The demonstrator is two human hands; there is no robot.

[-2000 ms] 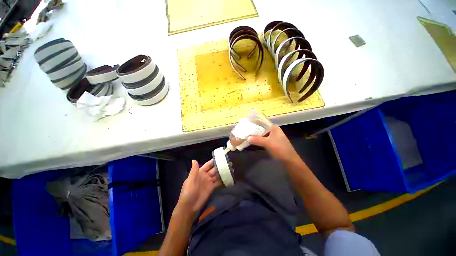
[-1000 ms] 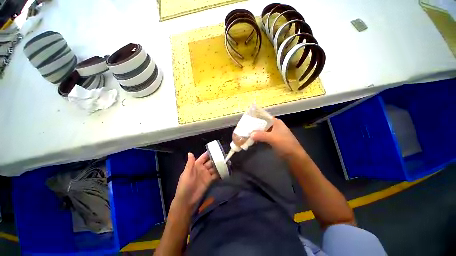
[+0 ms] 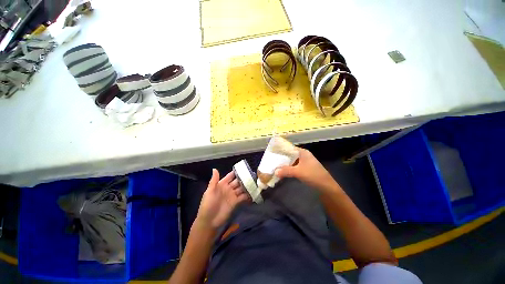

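My right hand [image 3: 302, 168] is closed around a translucent squeeze bottle [image 3: 272, 160] with a white wrap and pinkish-tan contents. The bottle is tilted, its nozzle end down at the band. My left hand [image 3: 222, 197] is palm up, thumb raised, with the white and dark band [image 3: 246, 180] held at its fingertips over my lap, in front of the table edge. The band's far side is partly hidden by the bottle. Open dark brown and white hoops [image 3: 334, 83] and a smaller group [image 3: 269, 51] stand on the stained yellow board [image 3: 243, 125].
Striped stacked bands [image 3: 174, 90] and a crumpled white cloth [image 3: 130, 113] lie on the white table [image 3: 183, 137] at left. A second yellow board [image 3: 243, 21] is farther back. Blue bins stand below at left [image 3: 152, 222] and right [image 3: 412, 172]. A small tag [image 3: 396, 56] lies at right.
The view has shifted slightly. The bottle has moved closer to the band and now overlaps its right side. The band leans more, its lower end further right. Both hands keep their hold.
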